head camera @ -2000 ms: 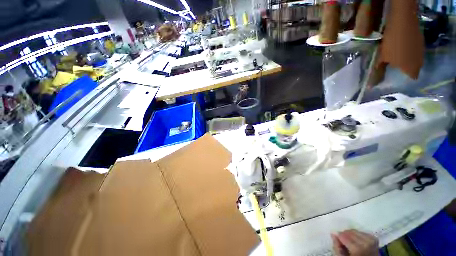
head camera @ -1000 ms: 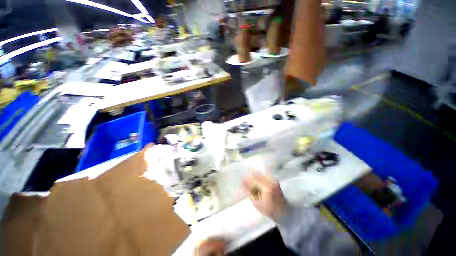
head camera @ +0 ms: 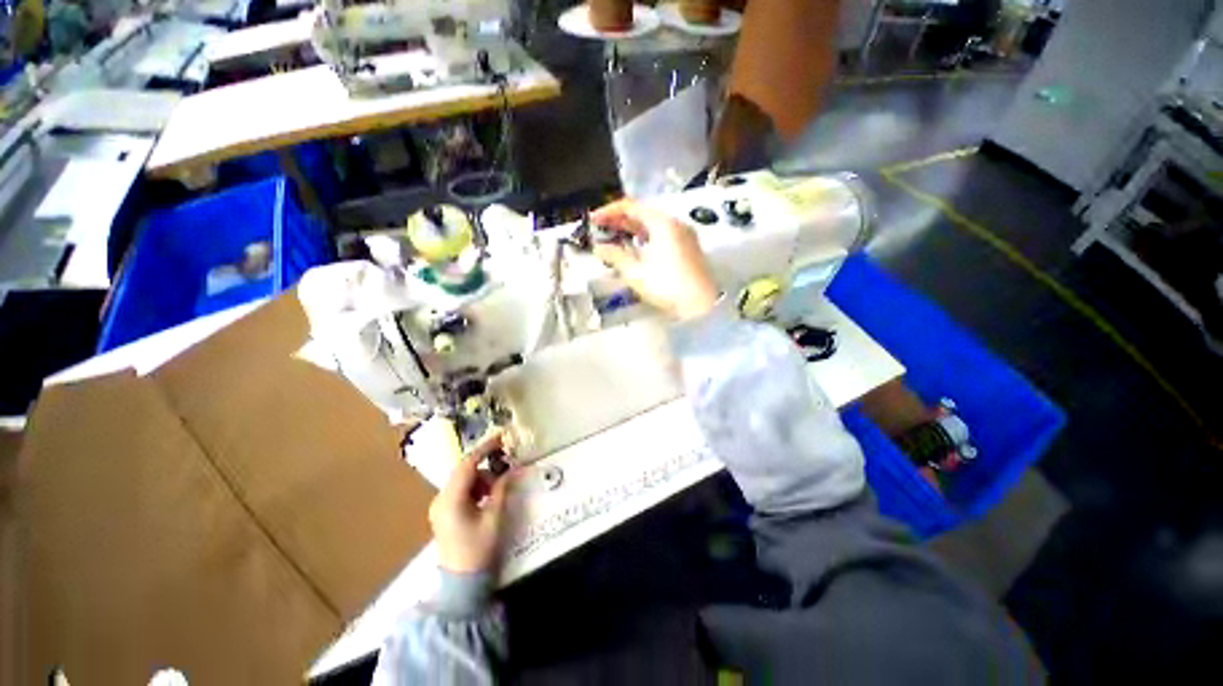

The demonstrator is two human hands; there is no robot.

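The white sewing machine (head camera: 590,382) stands on the white table. My right hand (head camera: 657,257) is on top of the machine head, its fingers at the round metal bobbin winder (head camera: 586,236). My left hand (head camera: 472,509) is below the needle area, with a small dark piece (head camera: 498,461) between thumb and fingertips. A small round metal disc (head camera: 551,476) lies on the table just right of it. The brown panel (head camera: 215,469) with a seam line lies flat at the left, touching neither hand.
A blue bin (head camera: 201,261) stands behind the panel. Another blue bin (head camera: 993,402) with spools is at the right. A yellowish bottle with a green base (head camera: 445,248) stands on the head. Dark snips (head camera: 813,342) lie at the table's right. A brown piece (head camera: 791,60) hangs behind.
My right hand has moved up onto the machine head. My left hand has come in from the bottom edge to below the needle area. The view has turned right and down.
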